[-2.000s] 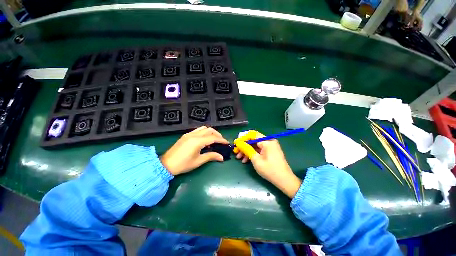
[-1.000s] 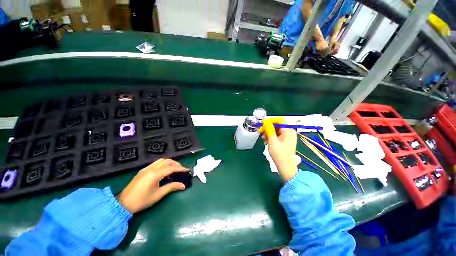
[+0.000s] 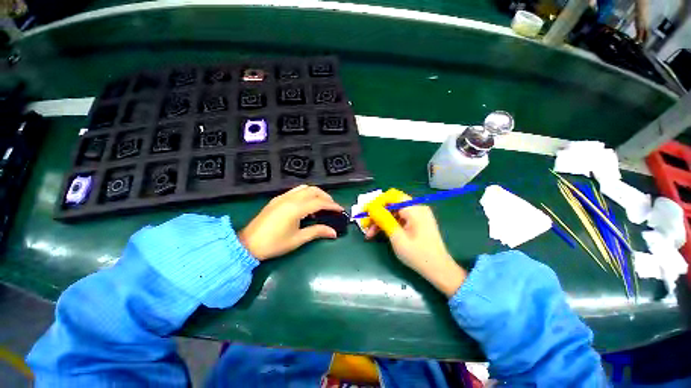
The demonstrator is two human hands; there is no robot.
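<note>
My left hand (image 3: 288, 223) holds a small black module (image 3: 327, 221) between thumb and fingers, low over the green bench in front of the tray. My right hand (image 3: 405, 227), with yellow-orange finger cots, grips a thin blue swab stick (image 3: 439, 196). The stick's tip is at the right edge of the module; whether it touches cannot be told. A small white wipe (image 3: 368, 203) lies by my right fingertips, partly hidden by them. The black foam tray (image 3: 365, 177) of dark modules lies behind my left hand. A white-purple module (image 3: 255, 130) sits in one of its pockets.
A white bottle (image 3: 457, 165) with its lid flipped open stands beyond my right hand. A flat wipe (image 3: 515, 217), loose swab sticks (image 3: 595, 223) and crumpled wipes (image 3: 661, 258) lie right. A red tray (image 3: 673, 176) is at the right edge, black trays (image 3: 17, 170) far left.
My right hand with the blue stick has come from the bottle back beside my left hand. The view has swung left and down. My left hand still holds the black module.
</note>
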